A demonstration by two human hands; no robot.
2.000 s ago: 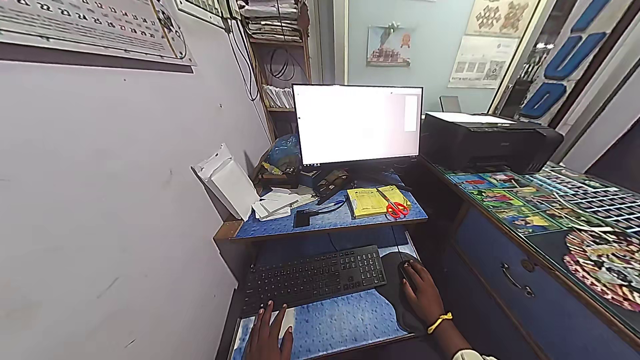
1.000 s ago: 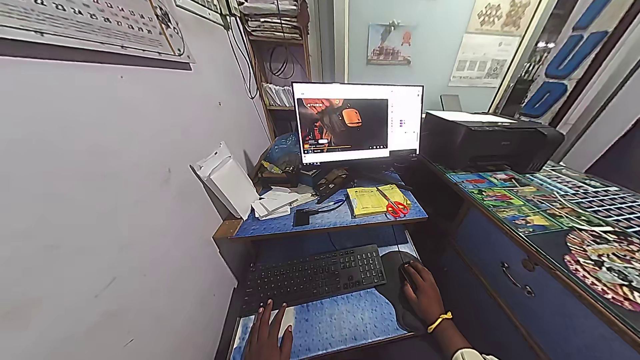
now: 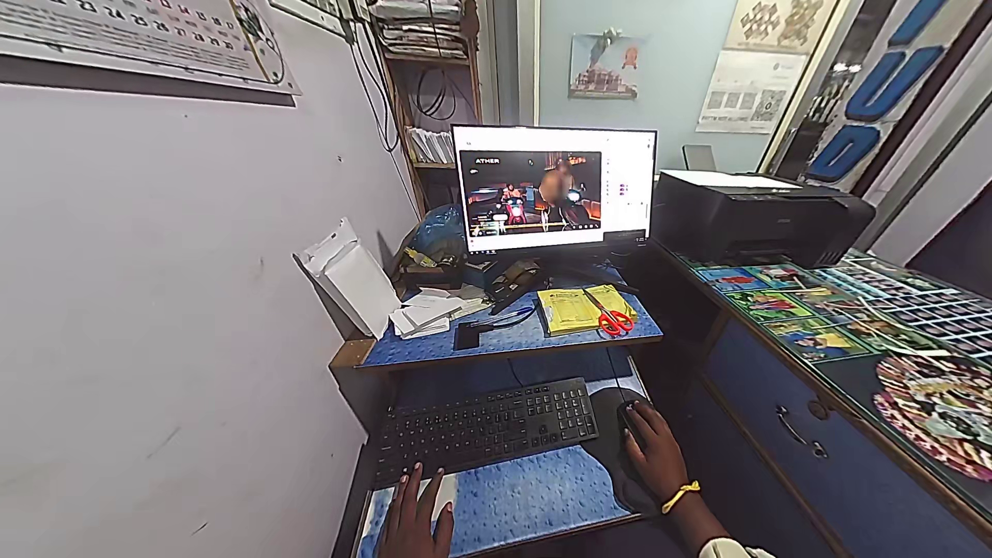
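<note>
My right hand (image 3: 656, 453), with a yellow band at the wrist, rests over a black computer mouse (image 3: 632, 418) on a black mouse pad (image 3: 612, 453). My left hand (image 3: 416, 515) lies with its fingers spread at the front left edge of a black keyboard (image 3: 488, 422), holding nothing. The keyboard sits on a blue-patterned pull-out tray (image 3: 535, 492). Above it, on the desk shelf, a lit monitor (image 3: 554, 190) shows a video with scooters beside a white panel. The mouse is mostly hidden by my right hand.
Red-handled scissors (image 3: 614, 319) lie on a yellow printed packet (image 3: 570, 311) on the upper desk shelf. White papers (image 3: 426, 311) and a white box (image 3: 356, 283) stand left of them. A black printer (image 3: 763, 217) is on the right counter, above a blue drawer (image 3: 775, 418). A wall bounds the left.
The monitor went from a nearly blank white page to a page with a video, whose picture has since changed. Both hands have stayed in about the same places.
</note>
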